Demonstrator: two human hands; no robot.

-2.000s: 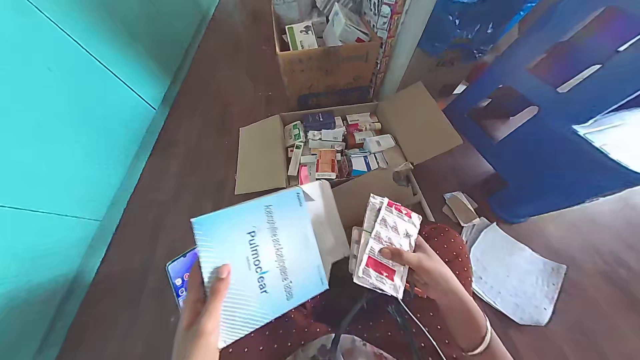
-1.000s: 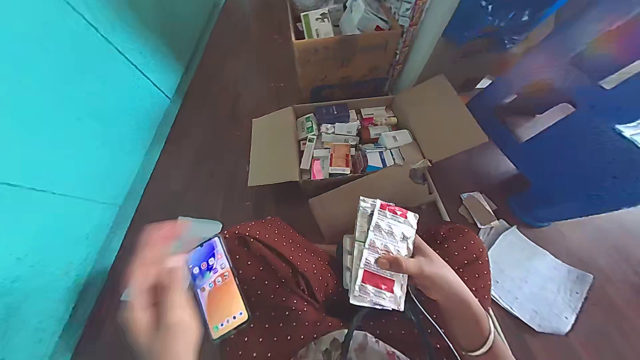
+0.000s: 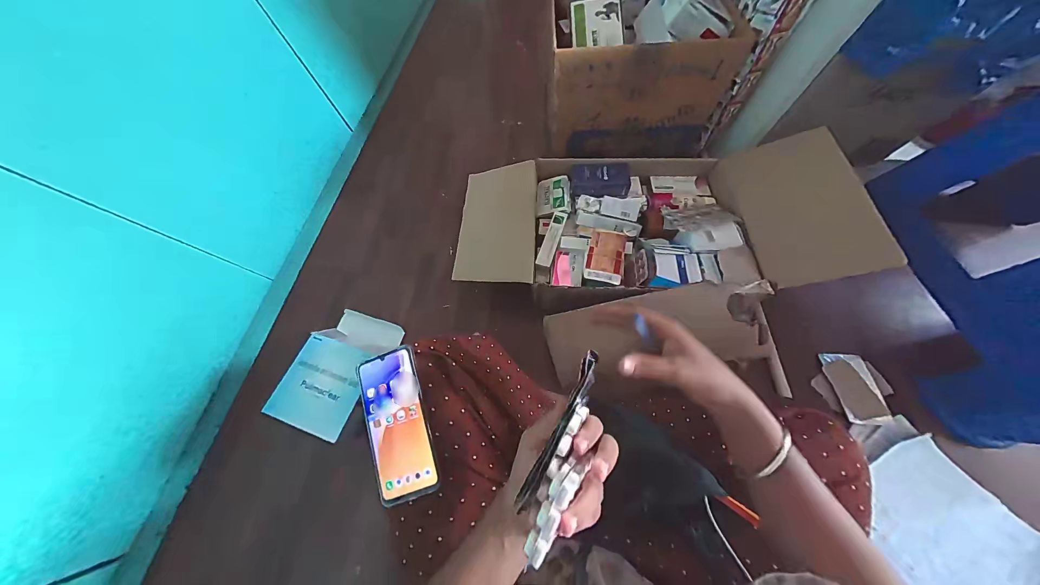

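My left hand (image 3: 569, 479) grips several blister packs of tablets (image 3: 556, 487), seen nearly edge-on, low in the middle of the view. To the right of the packs, my right hand (image 3: 682, 361) is raised with its fingers apart, holding nothing, in front of the box's near flap. Beyond both hands lies an open cardboard box (image 3: 496, 223) filled with medicine cartons and packs. At the left, a light blue Pulmoclear carton (image 3: 313, 390) rests on the floor with its flap up. A lit smartphone (image 3: 400, 426) lies between that carton and the dotted red-brown cloth over my lap.
A second cardboard box (image 3: 642, 93) with cartons stands behind the open one. A turquoise wall (image 3: 162, 162) runs along the left. Blue plastic furniture (image 3: 975, 341) is at the right, near white paper (image 3: 942, 504) and flattened cardboard pieces (image 3: 857, 390) on the floor.
The Pulmoclear carton, in my left hand two seconds ago, now lies on the floor beside the phone. The blister packs have passed from my right hand to my left.
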